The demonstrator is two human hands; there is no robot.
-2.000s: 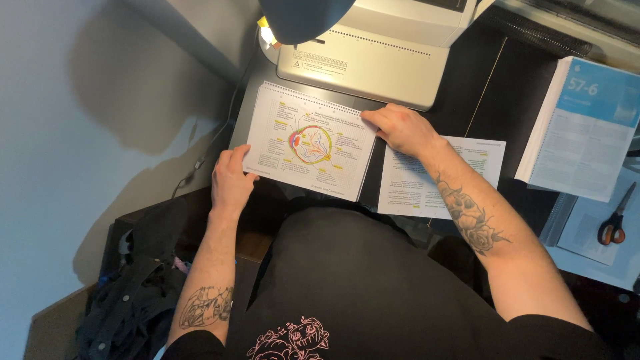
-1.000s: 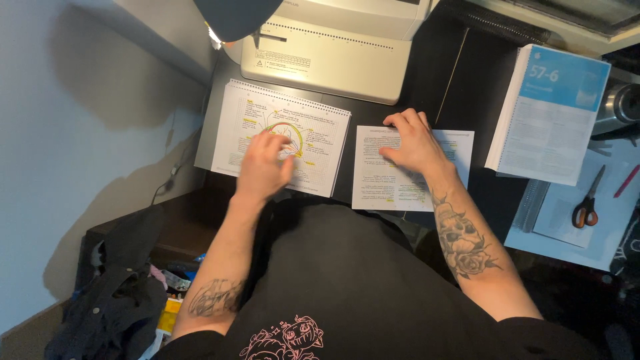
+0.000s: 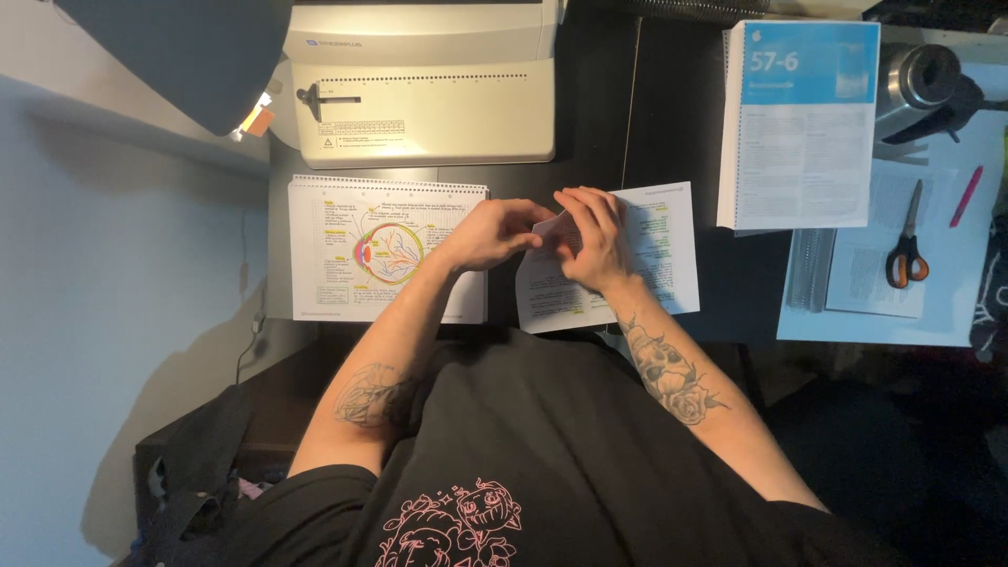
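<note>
My left hand (image 3: 500, 235) pinches the raised left edge of a printed sheet (image 3: 661, 252) between thumb and fingers. My right hand (image 3: 594, 236) rests on the same paper, its fingers curled near the lifted edge; whether it grips the paper I cannot tell. The paper bears highlighted text, and whether it is one sheet or several is unclear. Left of it lies a stack of punched sheets (image 3: 339, 268) with a coloured eye diagram on top, partly under my left forearm. Just behind the stack stands a cream binding machine (image 3: 441, 118) with a row of small holes.
A dark lamp shade (image 3: 189, 55) hangs at the upper left. At the right, a thick bound stack with a blue-topped cover (image 3: 803, 165) lies on the black desk. Beyond it are scissors (image 3: 908, 260), a pink pen (image 3: 966, 197), a metal cylindrical object (image 3: 917, 79) and black binding coils (image 3: 809, 272).
My left hand has moved from the eye-diagram stack to the highlighted paper and taken its edge. My right hand left the stack for that paper too. The paper's left side is now lifted.
</note>
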